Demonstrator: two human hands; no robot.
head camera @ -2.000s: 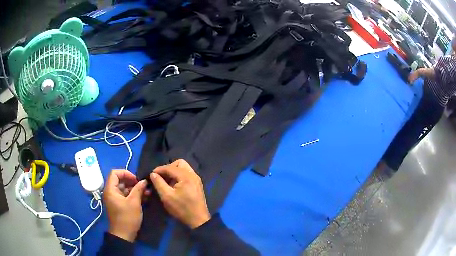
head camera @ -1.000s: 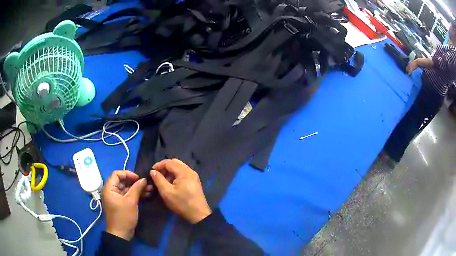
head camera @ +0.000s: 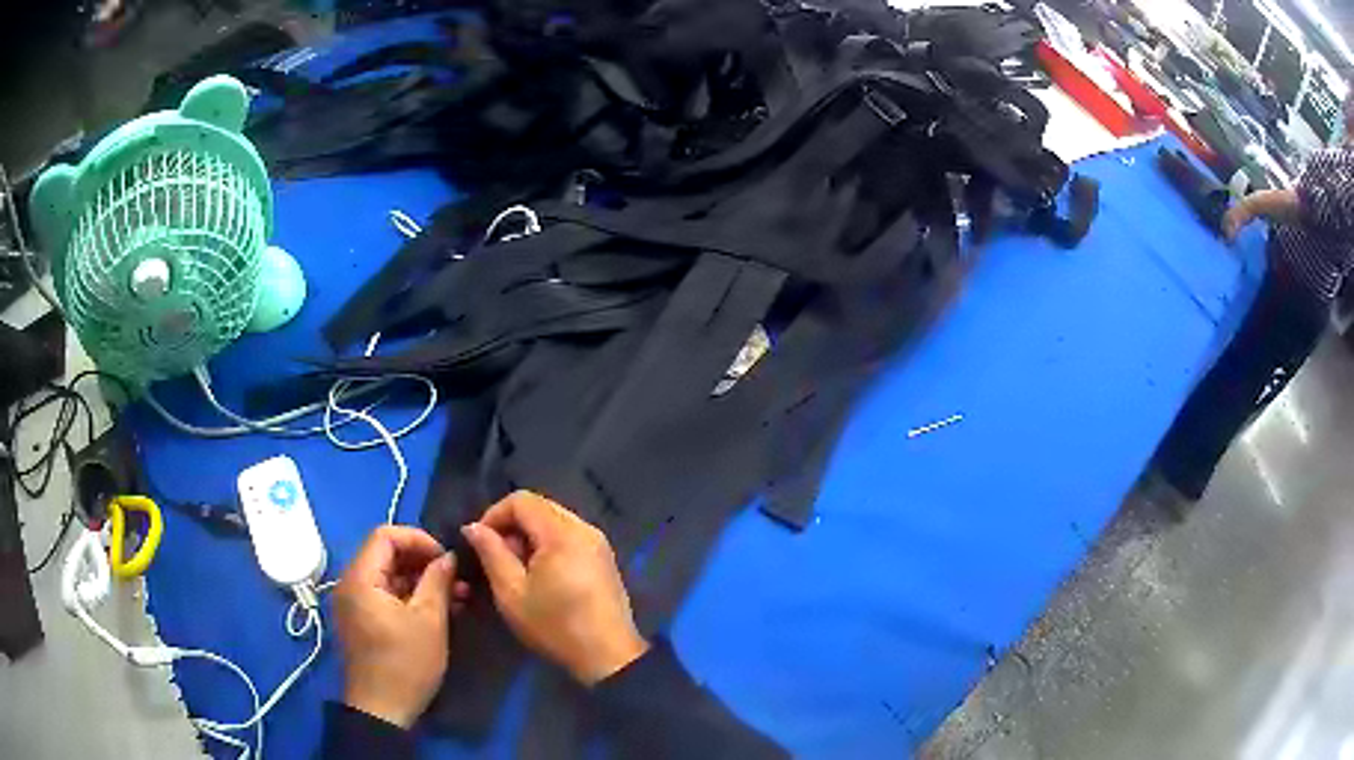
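Note:
A large tangled heap of black straps (head camera: 639, 342) covers the middle and back of the blue table cover (head camera: 906, 549). My left hand (head camera: 394, 616) and my right hand (head camera: 557, 579) are close together over the near end of the straps. Thumb and index finger of each hand are pinched on a black strap at the fingertips. The exact part pinched is small, dark and mostly hidden by the fingers. Strap ends hang towards me below the hands.
Left are a mint green fan (head camera: 167, 253), a white controller (head camera: 279, 520) on a cable, and a yellow loop handle (head camera: 137, 536). A thin pale stick (head camera: 936, 426) lies on the blue cover. A person (head camera: 1280, 297) stands right of the table; a red tray (head camera: 1099, 89) is far right.
Both hands keep pinching in nearly the same place, with a slight gap now between the fingertips. The whole view has shifted slightly; the straps lie much as before.

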